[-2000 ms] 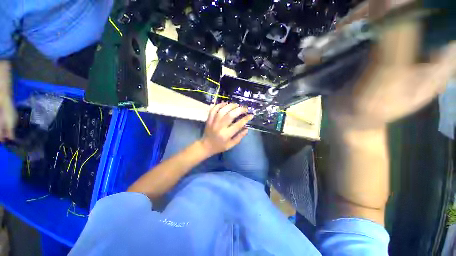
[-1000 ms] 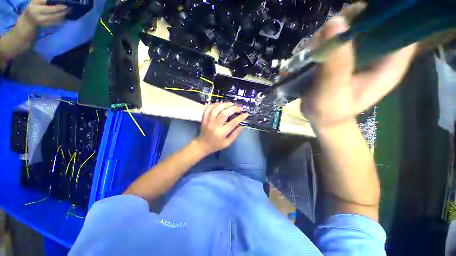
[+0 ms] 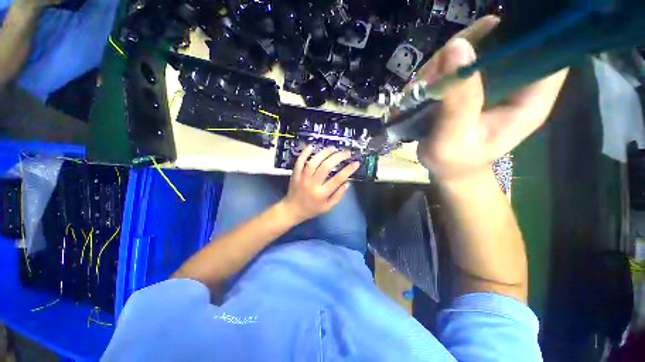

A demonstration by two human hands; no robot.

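An open-backed black power strip housing (image 3: 327,127) lies on the pale board (image 3: 212,152), with shiny metal strips inside and a green part at its right end. My left hand (image 3: 320,179) rests on the housing's near edge, fingers spread over it. My right hand (image 3: 470,120) is around the dark power screwdriver (image 3: 417,121), whose tip is over the right part of the housing. Whether the tip touches a screw cannot be told. A second open housing (image 3: 228,102) with a yellow wire lies to the left.
Black socket inserts (image 3: 318,53) are heaped at the back. A black strip (image 3: 148,106) stands at the left on the green bench. A blue bin (image 3: 134,247) at lower left holds several strips with yellow wires. Part of another person (image 3: 56,53) shows at upper left.
The view has shifted, so the board and housings appear further left. My right hand and the screwdriver have come down and left from their blurred position. My left hand has stayed on the housing.
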